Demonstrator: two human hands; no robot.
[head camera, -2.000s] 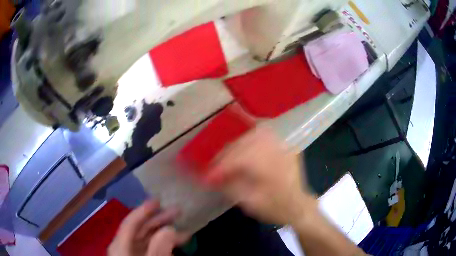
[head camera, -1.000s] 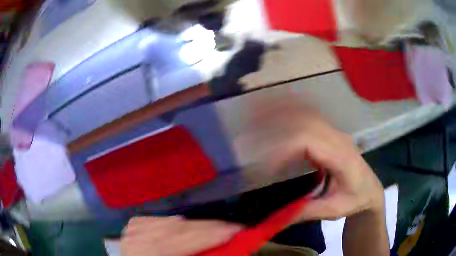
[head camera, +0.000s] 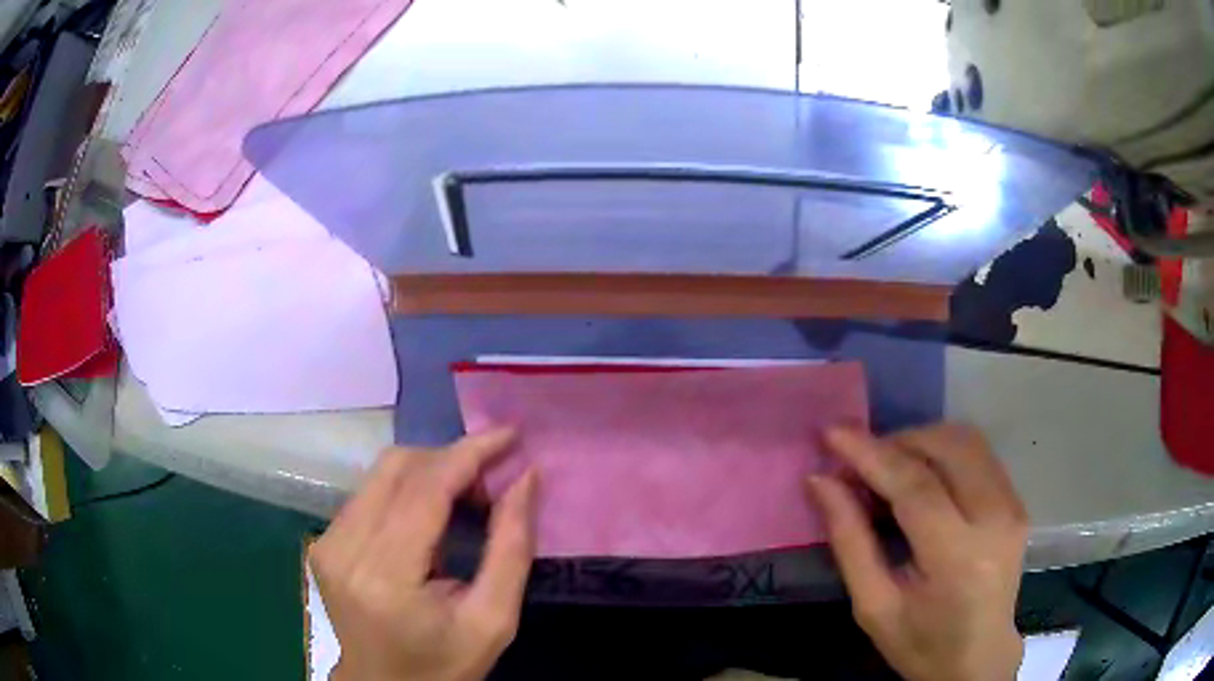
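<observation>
The hinged plastic template lies open, its clear blue-grey upper leaf (head camera: 639, 226) with an angled black-edged slot raised beyond the brown hinge tape (head camera: 666, 295). A pink-faced piece (head camera: 666, 459) lies on the lower leaf (head camera: 905, 379), just below the white guide strip (head camera: 599, 361). Red shows along its top edge and at its lower right edge. My left hand (head camera: 426, 545) pinches or presses its left edge with thumb and fingers. My right hand (head camera: 925, 532) does the same at its right edge. Marks "8156" and "3XL" show below the piece.
Pale pink pieces (head camera: 253, 313) and a stack of pink pieces with red rims (head camera: 253, 93) lie at left. A red piece (head camera: 64, 309) is at far left. The sewing machine (head camera: 1145, 93) stands at upper right, with red fabric (head camera: 1189, 386) at the right edge.
The view has turned left and centred on the template. The red piece on the lower leaf is now covered by a pink-faced piece. Both hands have moved to its sides.
</observation>
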